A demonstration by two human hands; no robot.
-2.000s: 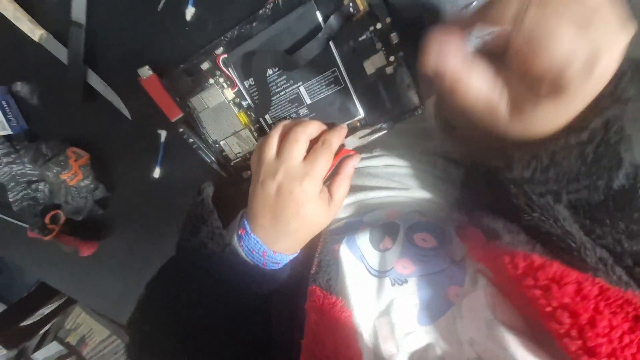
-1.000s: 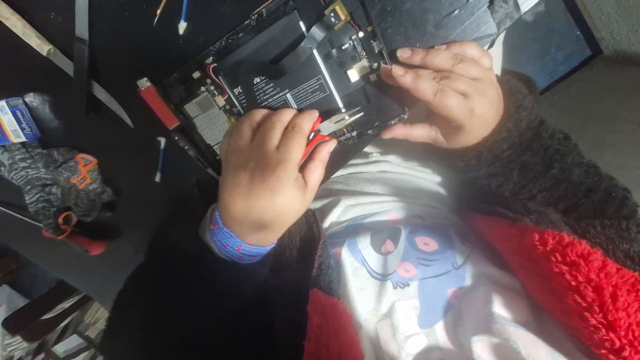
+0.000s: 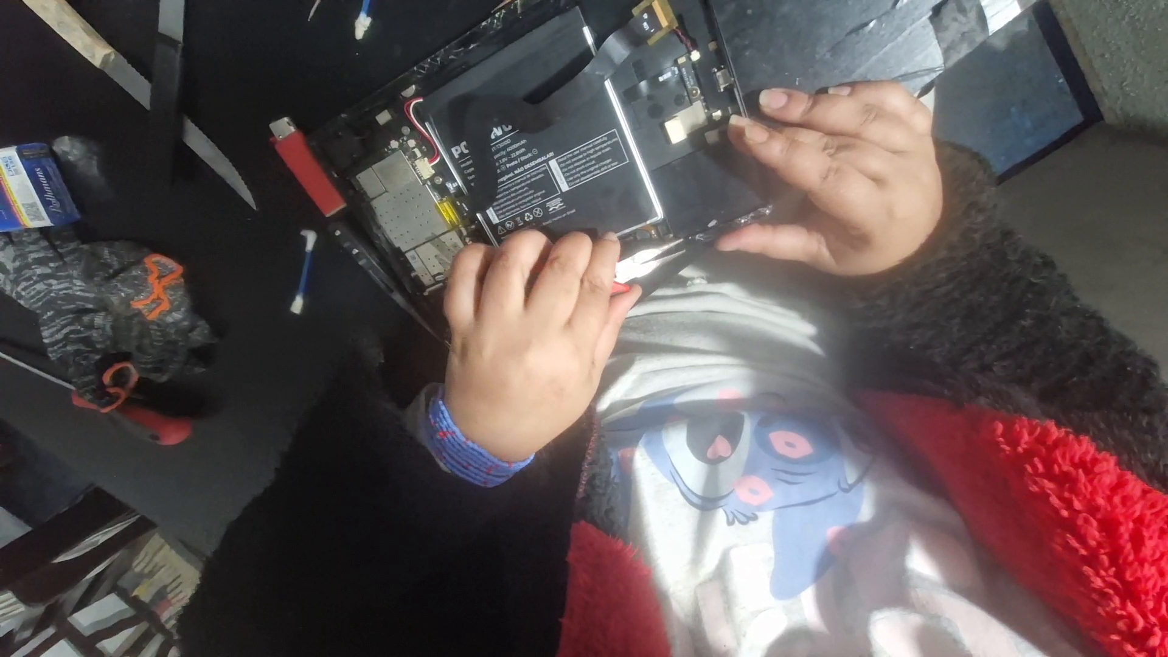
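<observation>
An opened tablet (image 3: pixel 684 137) lies before me with its inside showing: a flat black battery (image 3: pixel 547 155), a metal-shielded circuit board (image 3: pixel 401 201) and a flex cable. My left hand (image 3: pixel 529 347) is closed around red-handled pliers (image 3: pixel 650 260); their jaw tips point right, at the tablet's near edge, and most of the handles are hidden under the fingers. My right hand (image 3: pixel 849 178) rests at the tablet's right end, fingers spread along its frame and thumb at the near corner. Whether it pinches the frame cannot be told.
Left of the tablet lie a red USB stick (image 3: pixel 308 169), tweezers (image 3: pixel 379 274), a cotton swab (image 3: pixel 304 272), knives (image 3: pixel 196 146), a small blue box (image 3: pixel 36 187), a dark patterned cloth (image 3: pixel 119 310) and a red-handled tool (image 3: pixel 151 424). A dark blue panel stands at the upper right.
My right hand, raised and blurred two seconds ago, has come down to the tablet's right end. The pliers' tips have moved to the tablet's near edge.
</observation>
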